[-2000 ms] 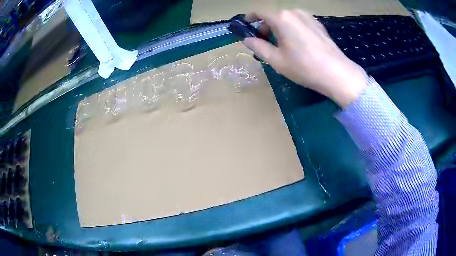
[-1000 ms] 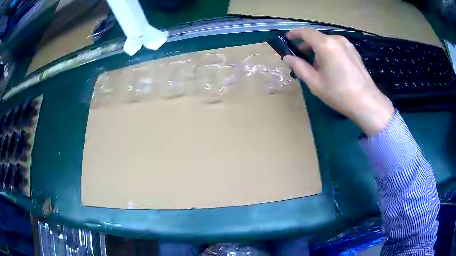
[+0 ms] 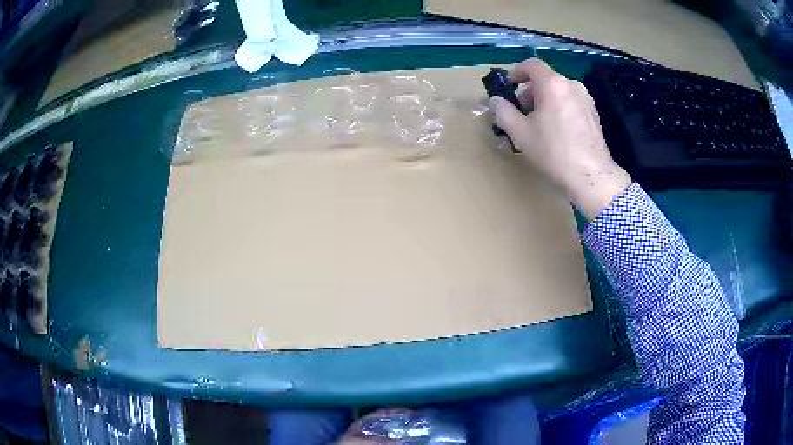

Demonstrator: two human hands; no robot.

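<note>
A tan cardboard sheet [image 3: 374,243] lies on the green bench. A row of clear blister shells [image 3: 348,109] shows as glints along its back edge. My right hand [image 3: 556,117] is at the sheet's back right corner and grips a black moulded part [image 3: 504,94] between thumb and fingers. Whether the part touches a shell under it cannot be told. My left hand [image 3: 369,428] is low at the bottom edge, mostly cut off, around a shiny clear stack of blisters [image 3: 413,426].
A second sheet [image 3: 42,252] with rows of black parts is at far left. A white stand [image 3: 274,43] is at the back. A black keyboard-like tray [image 3: 696,122] is at right. Below the bench are a carton of blisters [image 3: 104,417] and a blue crate [image 3: 622,421].
The view has shifted, so the sheet sits further right and higher. My right hand has come down onto the sheet's back right corner with the black part. My left hand has come partly into view.
</note>
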